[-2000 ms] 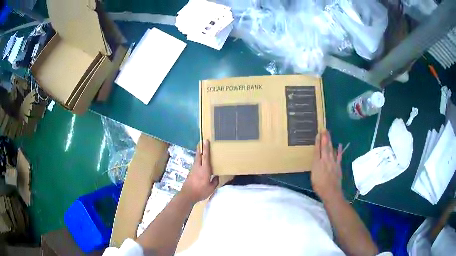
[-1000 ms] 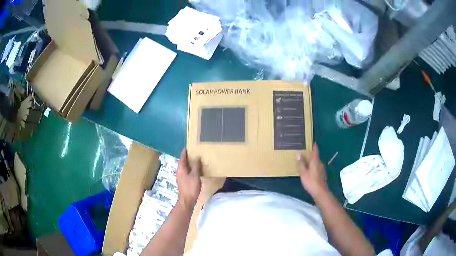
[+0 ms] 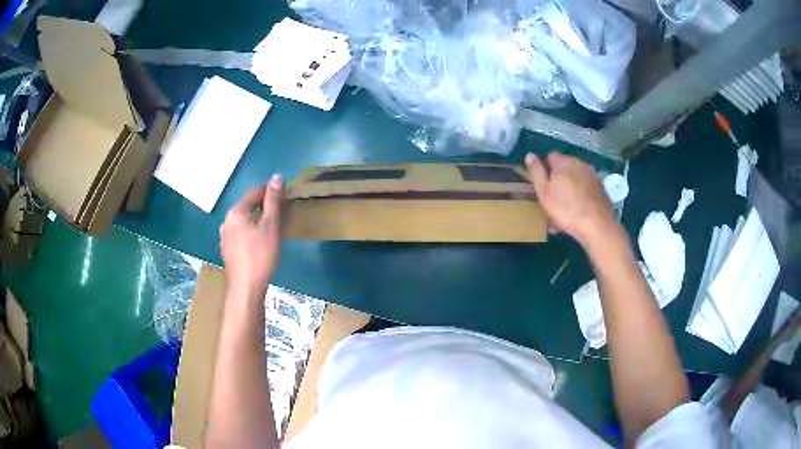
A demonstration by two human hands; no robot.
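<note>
A brown cardboard mailer box (image 3: pixel 417 219) is in front of me over the green bench, its long side facing me. Its printed lid is foreshortened, and a dark gap shows between lid and front wall. My left hand (image 3: pixel 252 230) grips the box's left end, thumb near the lid corner. My right hand (image 3: pixel 566 195) grips the right end, thumb at the lid's edge. The box's inside is hidden.
Open carton (image 3: pixel 75 158), white sheet (image 3: pixel 213 143) and instruction sheets (image 3: pixel 303 61) at left; plastic bags (image 3: pixel 474 70) behind. Bottle (image 3: pixel 614 187), white cloth (image 3: pixel 660 254) and foam pieces (image 3: pixel 736 285) at right. Below left, an open carton (image 3: pixel 200 359) of accessory packets and a blue stool (image 3: pixel 136 399).
The box has turned from its printed top facing me to its side facing me, and moved up the view. Both hands shifted up to its end corners. The lid now stands slightly apart from the front wall.
</note>
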